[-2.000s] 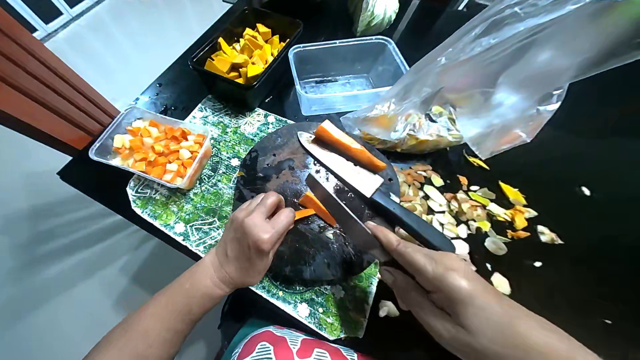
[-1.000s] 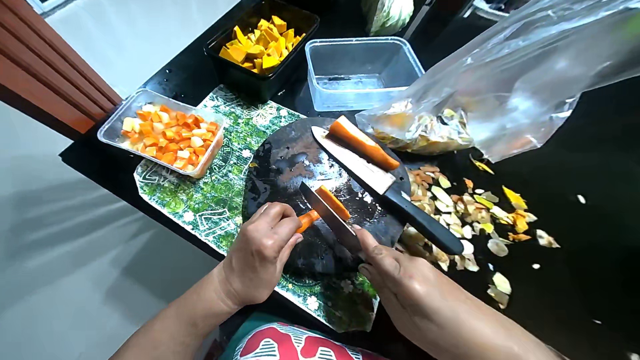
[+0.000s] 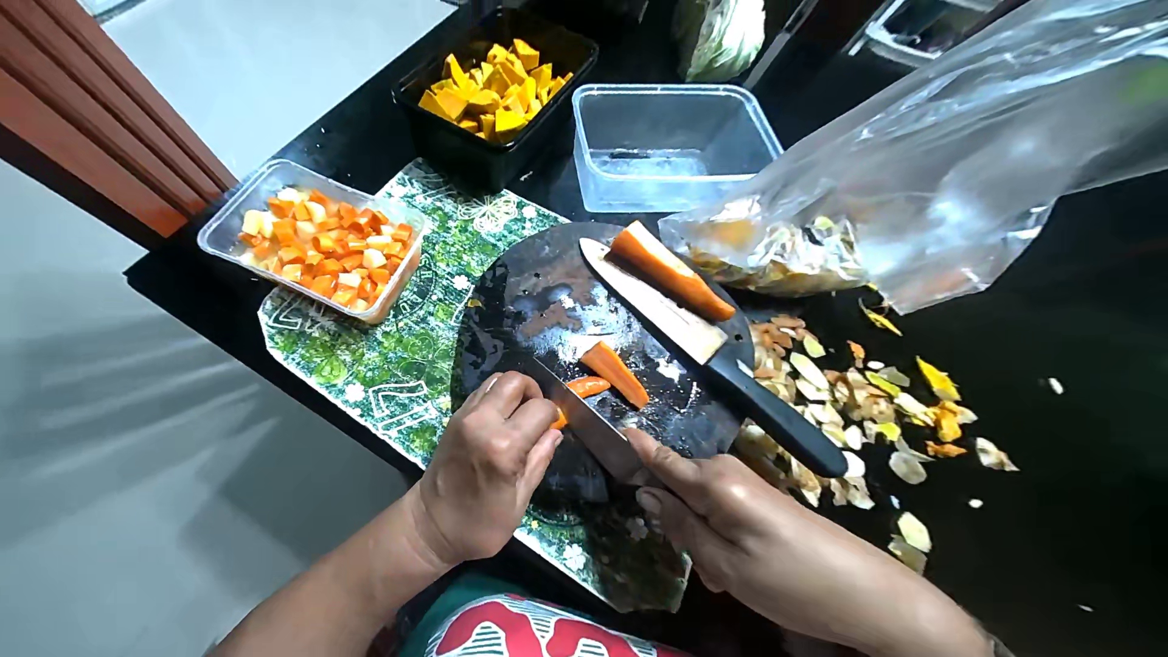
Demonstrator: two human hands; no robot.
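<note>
On a round dark cutting board (image 3: 511, 301), my left hand (image 3: 493, 456) pinches a piece of carrot (image 3: 559, 419), mostly covered by the fingers. My right hand (image 3: 712, 511) grips a knife (image 3: 593, 424), whose blade lies against that carrot beside the left fingertips. Just past the blade are a long carrot stick (image 3: 616, 374) and a smaller carrot piece (image 3: 589, 387). A second knife with a black handle (image 3: 776, 415) rests across the board's right side, its blade pointing away. Along that blade lies a thick peeled carrot length (image 3: 671, 271).
A clear tub of diced carrot and pale cubes (image 3: 328, 246) stands left; a black tub of orange-yellow chunks (image 3: 497, 87) and an empty clear container (image 3: 675, 146) stand behind. A plastic bag with peelings (image 3: 785, 246) and scattered peels (image 3: 849, 392) lie right. A cabbage (image 3: 725, 36) is farther back.
The carrot under the knife is now divided: a stick and a smaller piece lie beyond the blade. Both hands remain at the board, the right still holding the knife.
</note>
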